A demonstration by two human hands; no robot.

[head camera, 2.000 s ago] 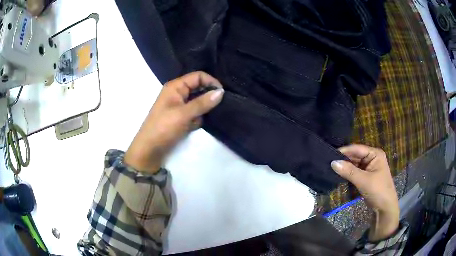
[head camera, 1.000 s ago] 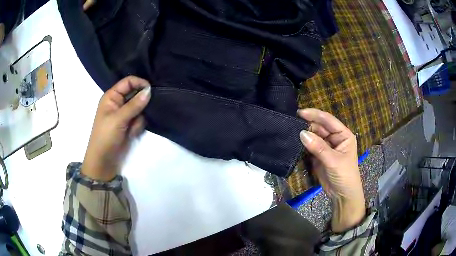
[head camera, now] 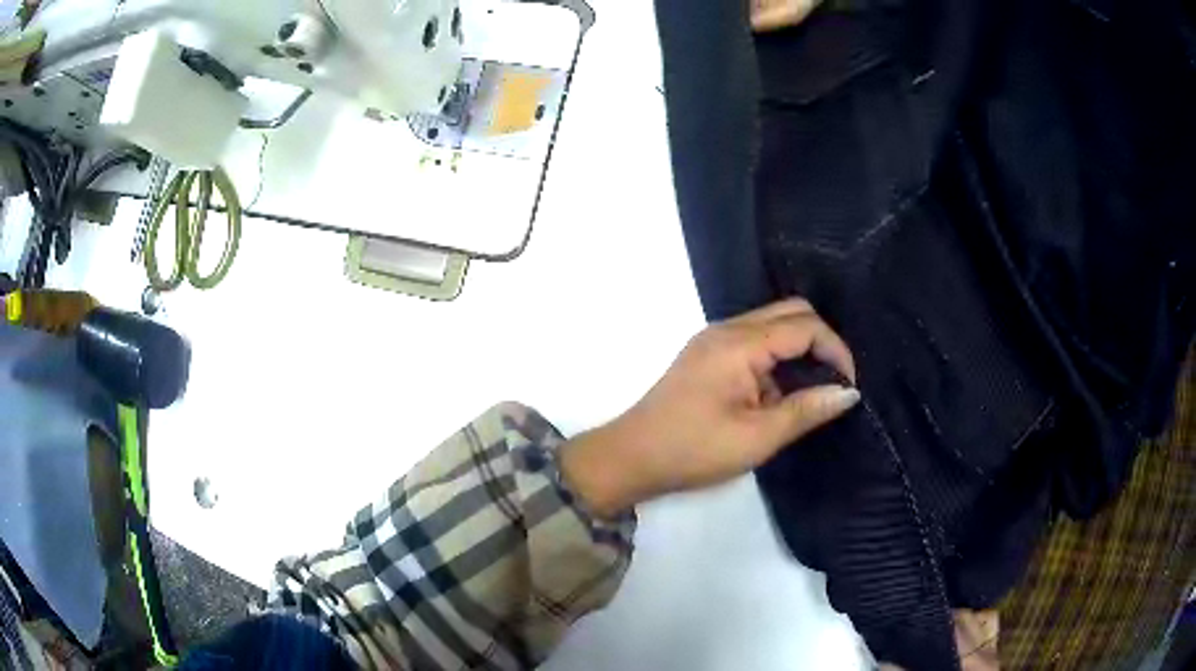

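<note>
A dark denim garment with pale stitched seams lies over the right half of the white table. A pointed stitched outline shows on it. My left hand pinches the garment at a topstitched seam between thumb and fingers. My right hand is at the bottom edge by the end of the same strip, mostly cut off and hidden by the cloth; its grip cannot be made out.
The white sewing machine head stands upper left. Shears and a black-headed mallet lie left. Blue-grey cloth hangs at the left edge. Plaid cloth is lower right. Part of another hand shows at the top.
The view has swung left, so the machine, shears and mallet show more fully. The garment and my hands now sit further right, and my right hand has mostly dropped out at the bottom.
</note>
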